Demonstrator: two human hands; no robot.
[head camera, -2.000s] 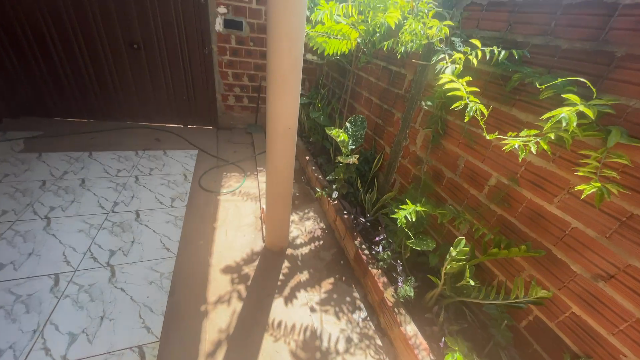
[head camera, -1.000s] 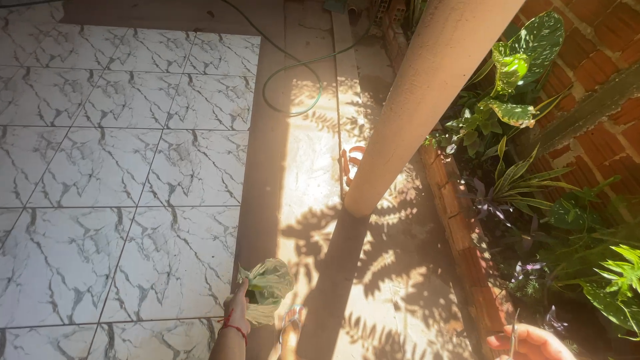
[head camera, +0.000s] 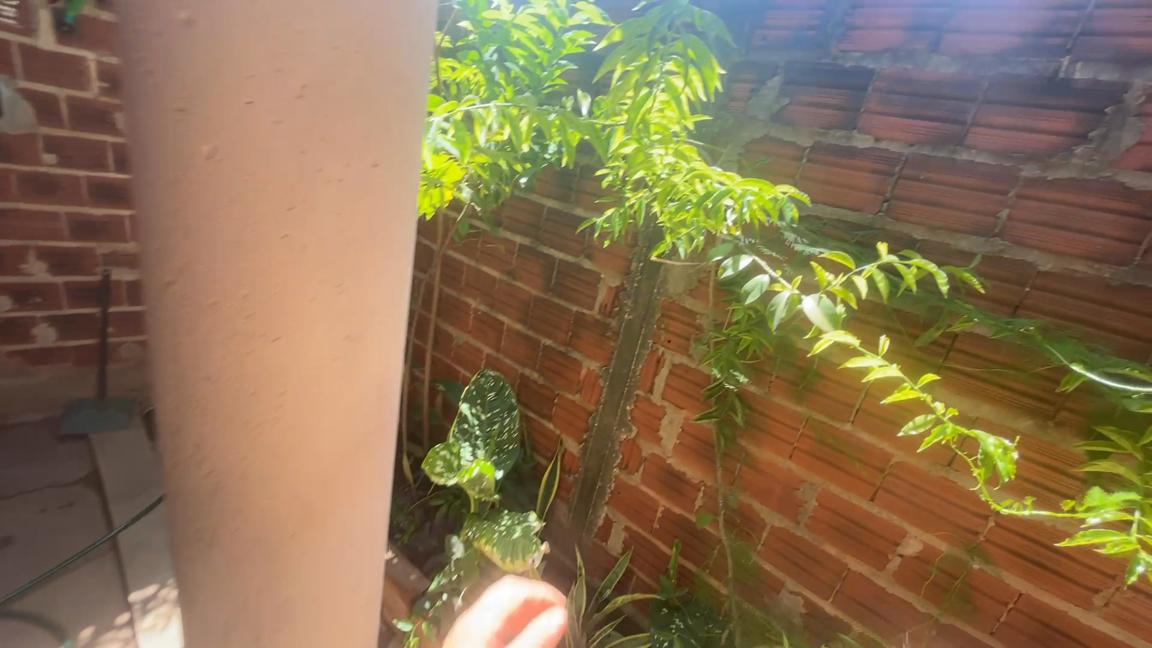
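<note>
Only part of one hand, which looks like my right hand (head camera: 510, 616), shows at the bottom edge, bright and overexposed. Its fingers seem bent, and whether anything lies in them cannot be made out. Just above it is a broad variegated leaf (head camera: 506, 538) of a potted or bedded plant; contact between them is not clear. A larger dark green speckled leaf (head camera: 487, 423) stands higher up. Long striped leaves (head camera: 605, 589) rise to the right of the hand. My left hand is out of view.
A thick round column (head camera: 283, 324) fills the left side close by. Behind the plants runs a brick wall (head camera: 837, 486) with a concrete post (head camera: 621, 387). A leafy branch (head camera: 909, 378) hangs across the right. A hose (head camera: 85, 553) and a long-handled tool (head camera: 101, 409) are at far left.
The view has swung up and right from the floor to the wall. A second ago my left hand held a pale leafy bundle; it has left the view.
</note>
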